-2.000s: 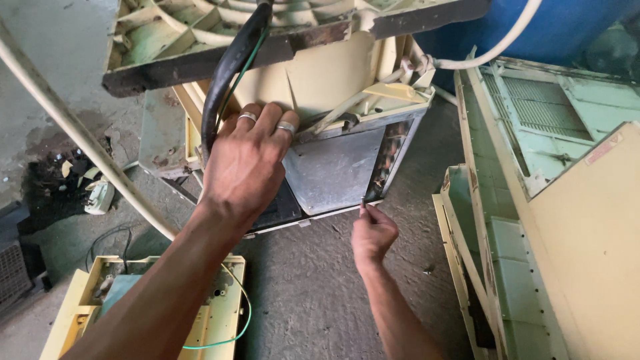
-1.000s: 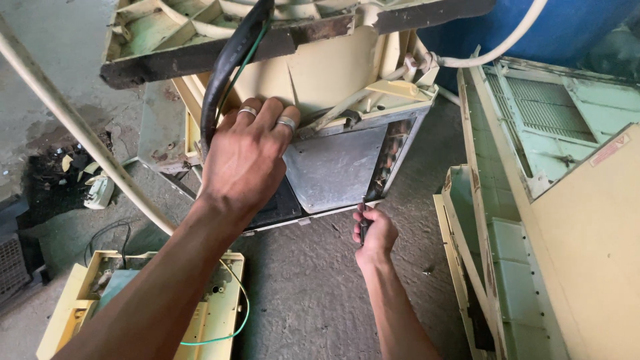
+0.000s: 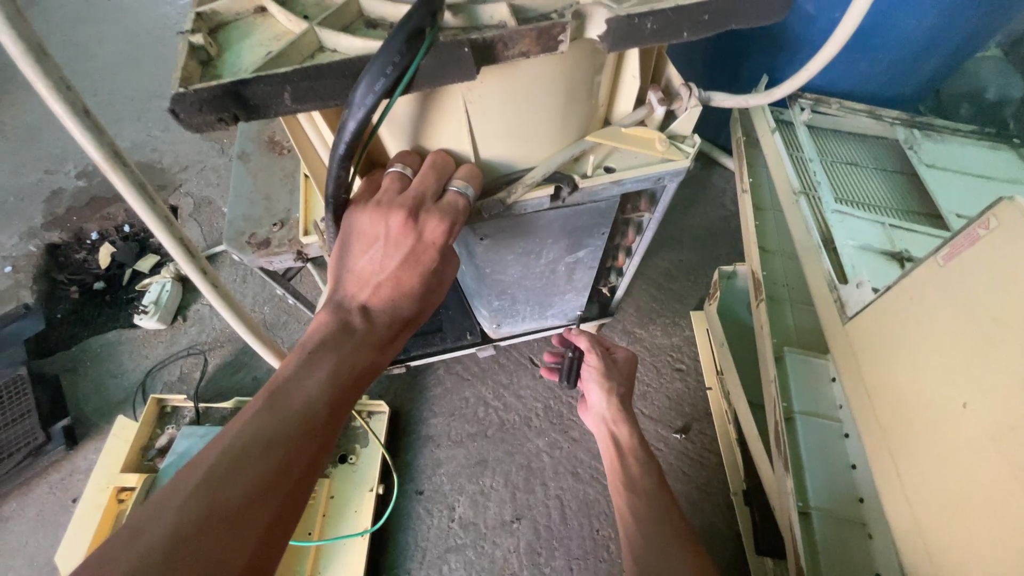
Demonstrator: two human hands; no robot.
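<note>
My left hand (image 3: 400, 240), with two rings, presses on the cream plastic housing (image 3: 528, 112) of an appliance, beside a thick black hose (image 3: 364, 120) and a green wire. Its fingertips are partly hidden against the housing. My right hand (image 3: 596, 372) holds a small screwdriver by its dark handle (image 3: 571, 366). The shaft points up to the lower edge of a grey metal plate (image 3: 536, 268) on the appliance's side. Copper tube bends (image 3: 628, 240) show at the plate's right. A black panel (image 3: 440, 324) lies to its left.
Cream plastic panels (image 3: 920, 384) lean at the right, near a slatted grille (image 3: 876, 172) and a blue container (image 3: 768, 52). A yellowed plastic cover (image 3: 336, 496) lies on the floor at lower left. Debris (image 3: 112, 256) and a white plug (image 3: 158, 302) lie at left; a cream hose (image 3: 160, 216) crosses there.
The fingers of my right hand have opened out around the screwdriver, whose handle now shows more than two seconds ago. My left hand has stayed on the housing.
</note>
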